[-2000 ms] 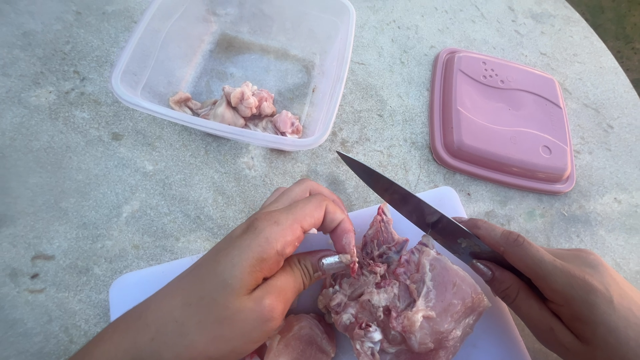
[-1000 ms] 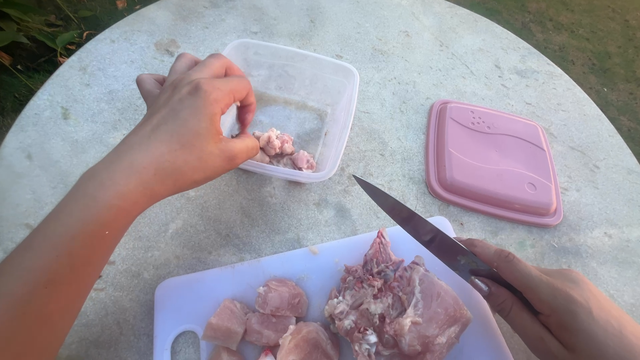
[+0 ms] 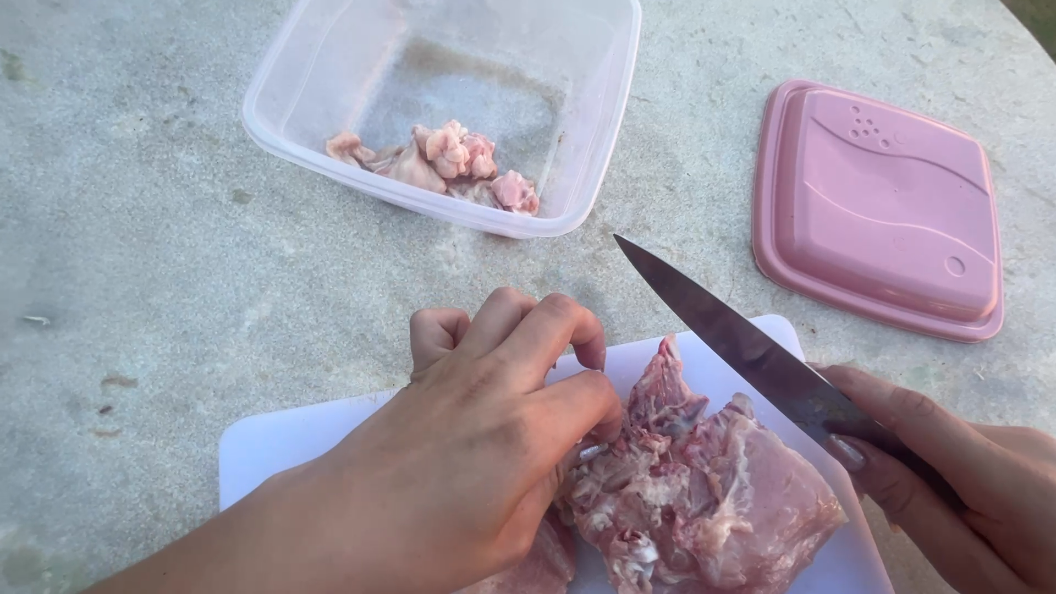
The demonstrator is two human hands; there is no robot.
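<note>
A large piece of raw poultry [image 3: 709, 495] with ragged flesh and bone lies on a white plastic cutting board [image 3: 289, 445]. My left hand [image 3: 503, 429] is over the board at the left edge of this piece, its thumb and index fingertips near the meat; whether they pinch any of it is hidden. A smaller piece of raw meat [image 3: 536, 561] shows partly below the palm. In my right hand [image 3: 932, 470] is a kitchen knife [image 3: 734, 338], its dark blade pointing up and left above the board's corner.
Beyond the board, a clear plastic container [image 3: 610, 140] holds scraps of raw meat and skin [image 3: 445, 157] along its near side. A pink plastic lid [image 3: 899, 206] lies at the right on the grey stone-like table [image 3: 148, 247].
My left hand was at the container one second ago and is back over the board beside the large piece. My right hand still holds the knife. The view has moved closer.
</note>
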